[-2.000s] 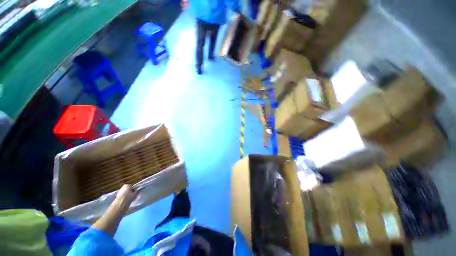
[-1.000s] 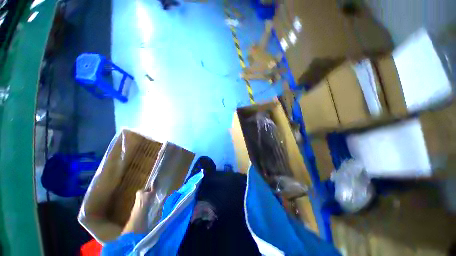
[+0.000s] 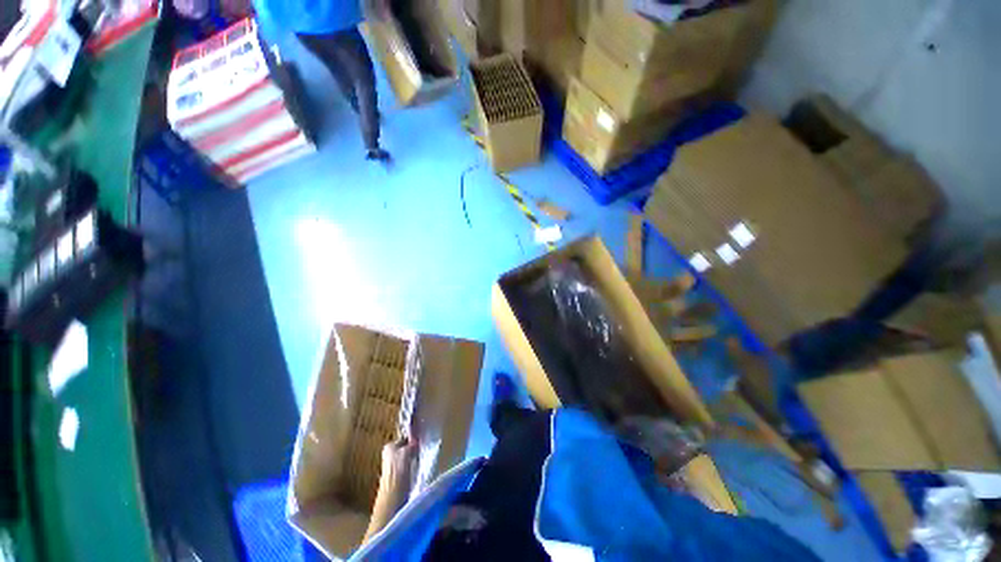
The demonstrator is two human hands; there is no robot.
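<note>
An open lined carton point(image 3: 445, 379) hangs at lower left, with clear plastic over its rim and brown partition inserts point(image 3: 377, 406) inside. My left hand point(image 3: 393, 478) grips its near side wall at the rim. A long lined carton point(image 3: 525, 343) stands open to the right of my legs, with glossy plastic liner point(image 3: 582, 329) over dark contents. My right sleeve reaches beside its near end. My right hand does not show.
A green-topped line point(image 3: 99, 384) runs along the left, with white-and-red product boxes point(image 3: 236, 104) beyond. A person in blue point(image 3: 346, 66) stands ahead. Right: carton with dividers point(image 3: 513, 137), blue pallets point(image 3: 615, 181), stacked flat cardboard point(image 3: 779, 220), scraps point(image 3: 757, 401) on the floor.
The view has moved forward along the aisle, past the blue stools. The lined carton stays in my left hand, and the long carton stays at my right side.
</note>
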